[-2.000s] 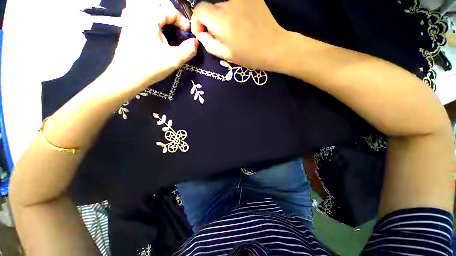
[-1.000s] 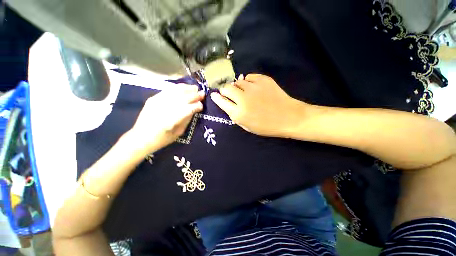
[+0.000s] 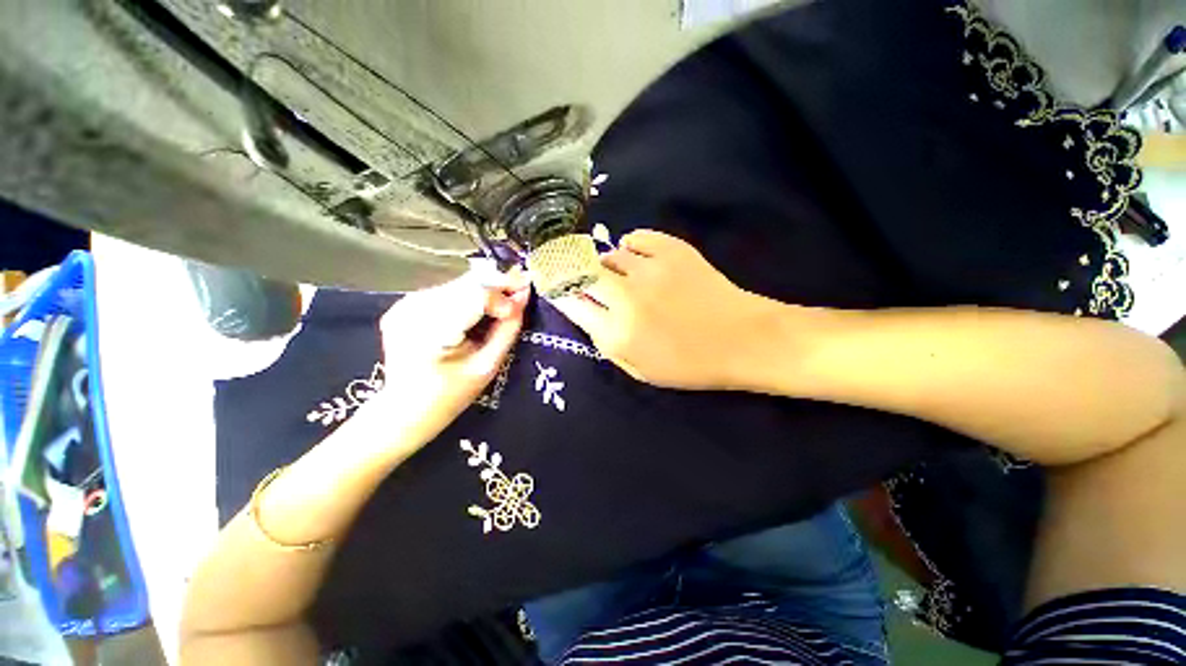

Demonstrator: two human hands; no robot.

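Note:
A black garment panel [image 3: 702, 449] with cream floral and stepped-line embroidery lies over the white table and hangs over my lap. The grey-cream sewing machine head [image 3: 390, 78] stands over its far part. A ribbed cream knob [image 3: 563, 264] sits beside the needle area, between my hands. My left hand [image 3: 449, 341] is left of the knob, its thumb and fingers pinching the cloth near the needle. My right hand [image 3: 650, 312] rests on the cloth just right of the knob, its fingertips partly hidden by it. The needle and presser foot are hard to make out.
A bright blue basket [image 3: 111, 520] of tools and scraps stands left of the white table [image 3: 143, 390]. A grey rounded tube [image 3: 241, 299] is left of the needle area. Small black snips [image 3: 1145, 219] lie at the right, past the scalloped hem. More black cloth hangs at lower right.
The view has shifted, bringing the machine head and basket into sight. Both hands, earlier pinching the cloth together, are now at the needle area, one each side of the knob.

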